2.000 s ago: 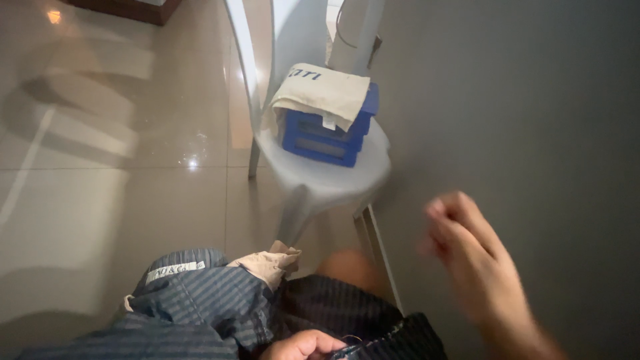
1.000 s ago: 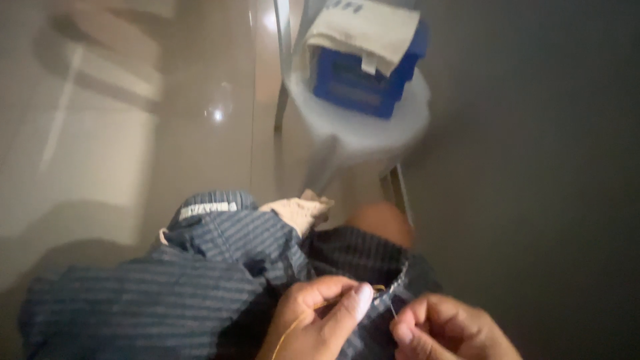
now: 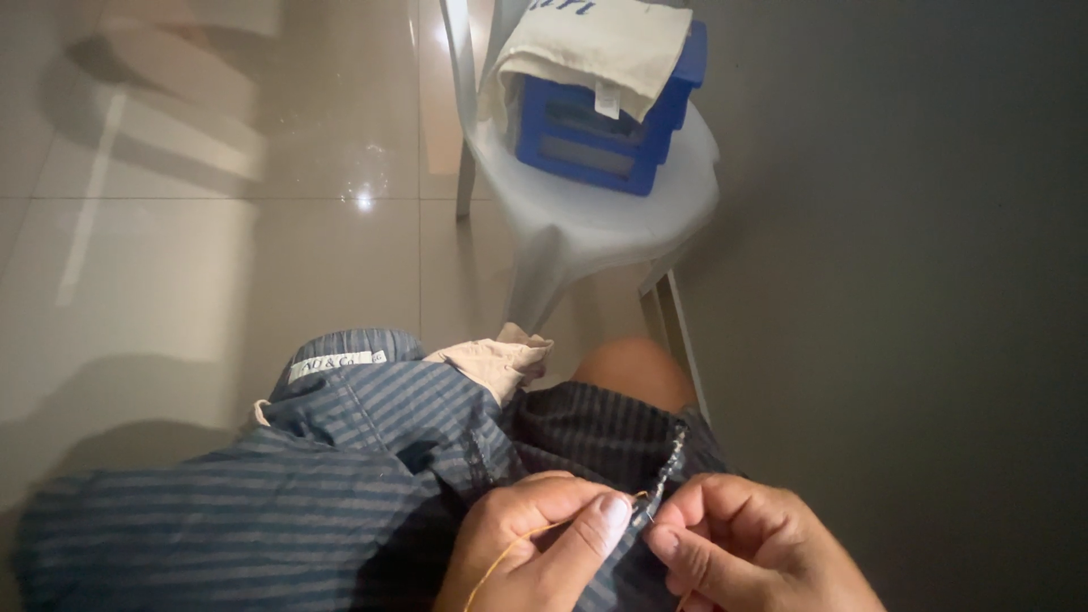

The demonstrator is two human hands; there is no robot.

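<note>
A blue-grey striped garment lies across my lap, with a stitched seam edge running down towards my fingers. My left hand pinches the cloth at that edge between thumb and forefinger. Yellow-orange thread passes over its fingers. Just to the right, my right hand holds a thin sewing needle between thumb and forefinger, its tip close to the seam. Beige cloth shows at the garment's upper edge, near a label bearing writing.
Ahead stands a light plastic chair. On its seat sits a blue plastic box with a cream cloth draped over it. A grey wall or panel rises along the right; the tiled floor is glossy.
My right hand, raised away at the right two seconds ago, has come down beside my left hand at the seam. My left hand now shows more fully, with thread over it.
</note>
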